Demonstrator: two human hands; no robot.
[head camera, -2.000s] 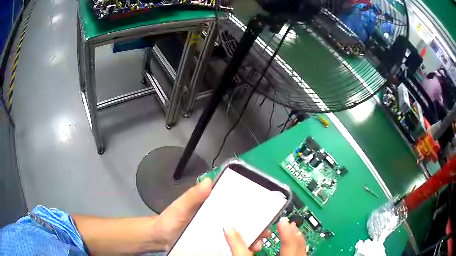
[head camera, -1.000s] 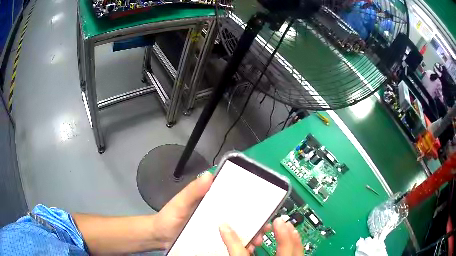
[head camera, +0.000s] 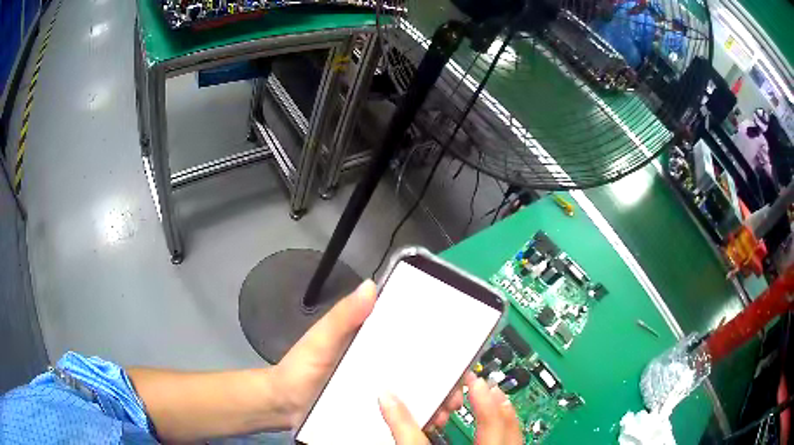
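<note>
A smartphone (head camera: 405, 348) with a blank white screen and a dark edge is held tilted at the lower middle. My left hand (head camera: 318, 374) grips it along its left side, with fingertips showing at its right edge. My right hand (head camera: 492, 421) is at the bottom edge, partly cut off. Its thumb is over the lower screen and its fingers are apart to the right of the phone. One green circuit board (head camera: 548, 291) lies on the green table (head camera: 609, 365). A second board (head camera: 544, 395) lies nearer, partly hidden by the phone and my right hand.
A black pedestal fan (head camera: 370, 174) stands ahead, its round base on the floor. A clear plastic bag or container (head camera: 675, 378) and white paper or cloth (head camera: 644, 428) lie at right, by a red post (head camera: 753, 317). A small yellow tool (head camera: 564, 205) lies at the far table corner.
The phone has moved slightly up and stands a little more upright. My left hand has shifted up with it. My right hand has moved slightly left and down.
</note>
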